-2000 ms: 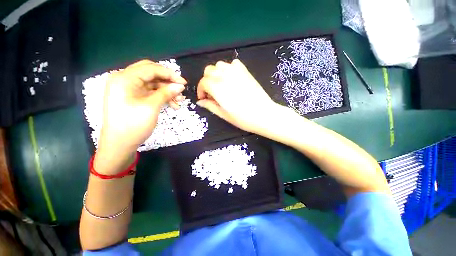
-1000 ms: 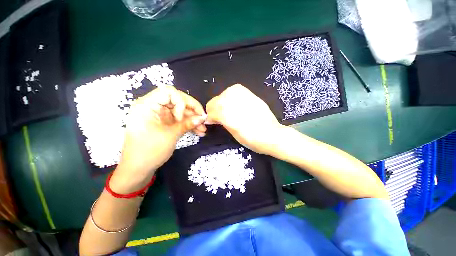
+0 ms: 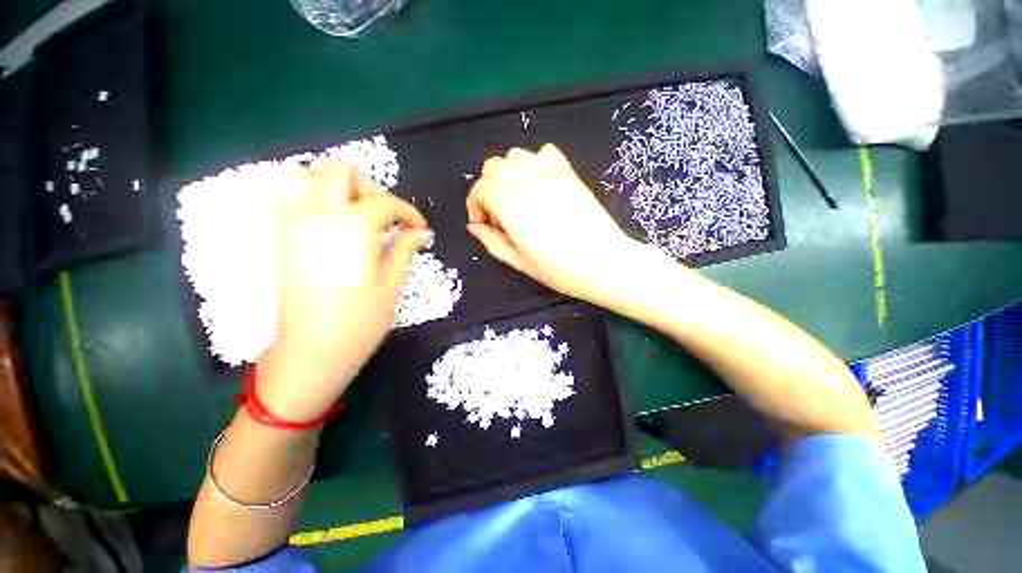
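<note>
My left hand (image 3: 347, 257) is over the white heap, thumb and fingertips pinched on a tiny white part (image 3: 426, 237). My right hand (image 3: 544, 218) is over the bare middle of the long black tray (image 3: 448, 151), its fingers curled with thumb and forefinger near each other; whether it holds a pin is too small to tell. The hands are a little apart. White plastic parts (image 3: 230, 246) lie in a dense heap at the tray's left end. Metal pins (image 3: 700, 168) are heaped at its right end. Assembled pieces (image 3: 501, 375) lie in the small near tray (image 3: 516, 465).
A dark pen-like tool (image 3: 804, 160) lies right of the long tray. A side tray (image 3: 107, 218) with a few white pieces is at far left. A clear bag (image 3: 347, 11) is at the top, a white bag (image 3: 869, 73) at upper right, a blue crate (image 3: 986, 381) at lower right.
One second ago the hands met at the fingertips near the tray's front edge. Now they are apart, the left up and left, the right slightly up.
</note>
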